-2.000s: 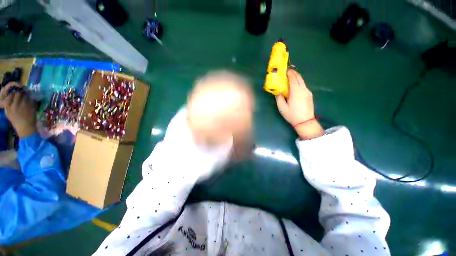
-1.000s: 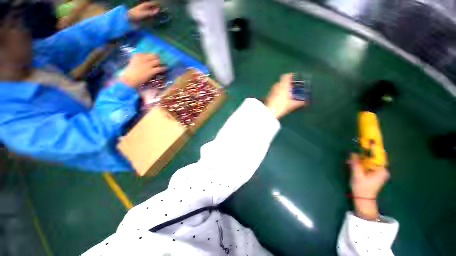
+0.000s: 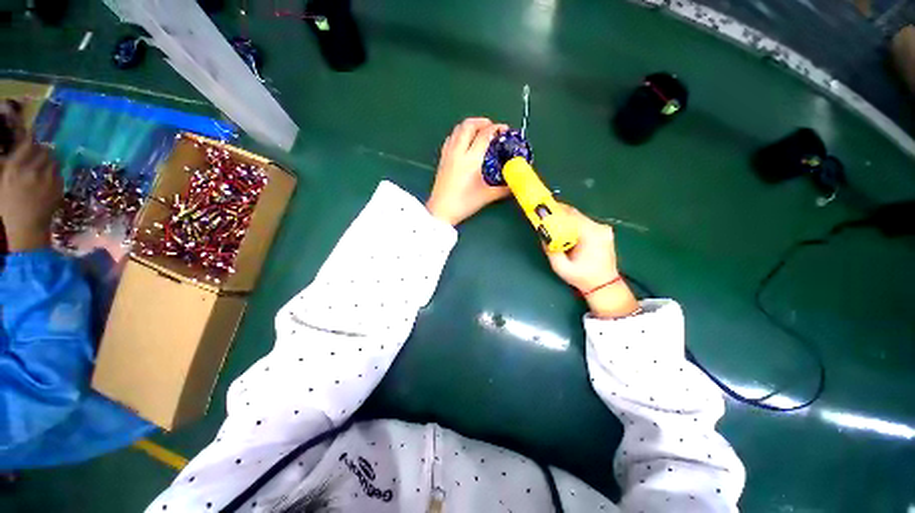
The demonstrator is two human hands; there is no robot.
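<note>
My left hand (image 3: 467, 172) holds a small round dark-blue wired unit (image 3: 499, 160) by its left side above the green bench. A thin lead with a pale tip (image 3: 526, 97) sticks up from it. My right hand (image 3: 590, 250) holds the yellow electric screwdriver (image 3: 543, 212). Its front end is at the round unit; the tip itself is hidden. The screwdriver's black cord (image 3: 759, 291) loops on the bench at the right.
Black cylindrical housings stand or lie at the back (image 3: 338, 35) and right (image 3: 650, 106). More round wired units lie at the upper left (image 3: 127, 50) and right (image 3: 826, 173). A cardboard box of red wired parts (image 3: 266, 220), a slanted metal upright (image 3: 216, 72) and a coworker's blue sleeve (image 3: 45, 331) are left.
The view has swung back from the right. My left hand has brought the round unit in front of me, and the screwdriver's front end now meets it.
</note>
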